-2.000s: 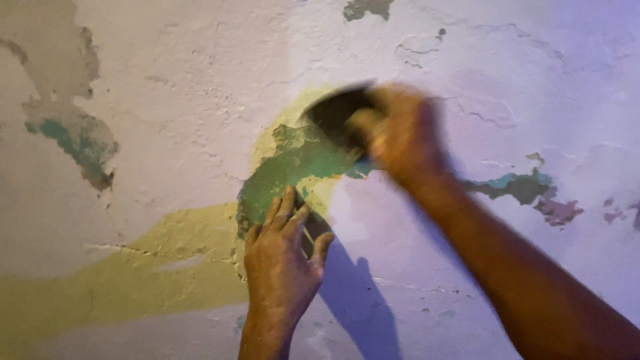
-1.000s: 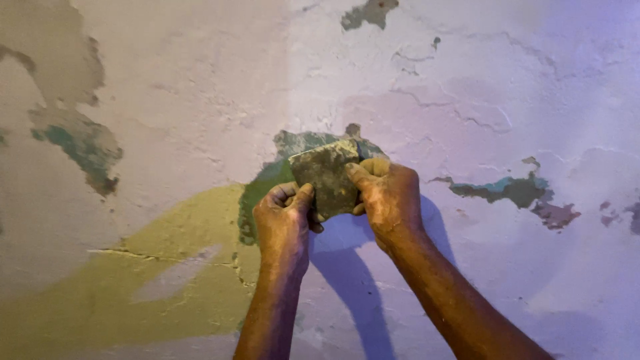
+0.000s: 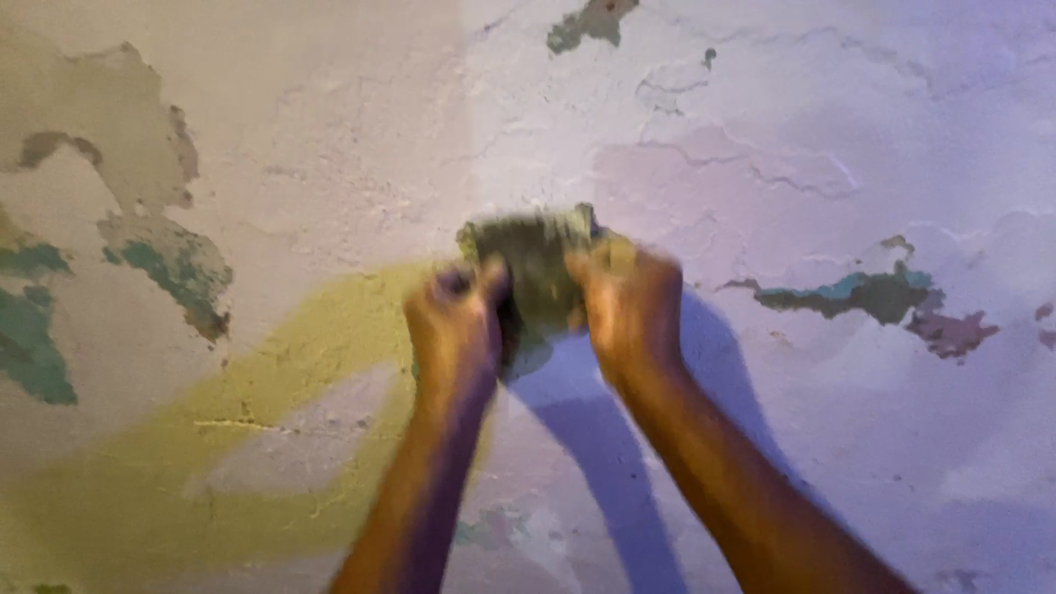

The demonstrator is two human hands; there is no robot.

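Note:
A worn, dark sheet, perhaps sandpaper (image 3: pixel 536 268), is stretched between my two hands in front of the painted wall (image 3: pixel 355 181). My left hand (image 3: pixel 458 318) grips its left edge, thumb on the near face. At its right edge, my right hand (image 3: pixel 631 297) pinches the sheet with thumb and bent fingers. Both hands and the sheet are blurred. Behind them lies a patch of exposed green paint (image 3: pixel 528 355), mostly hidden by the sheet and the hands.
The wall has flaking patches: a green and brown one at left (image 3: pixel 177 276), a teal and grey one at right (image 3: pixel 887 297), and a small one at the top (image 3: pixel 594 25). Cracks run across the upper right. Shadows of my arms fall below.
Two seconds ago my right hand moved over the green patch with the dark piece while my left hand lay against the wall. Since one second ago both hands have held the sheet.

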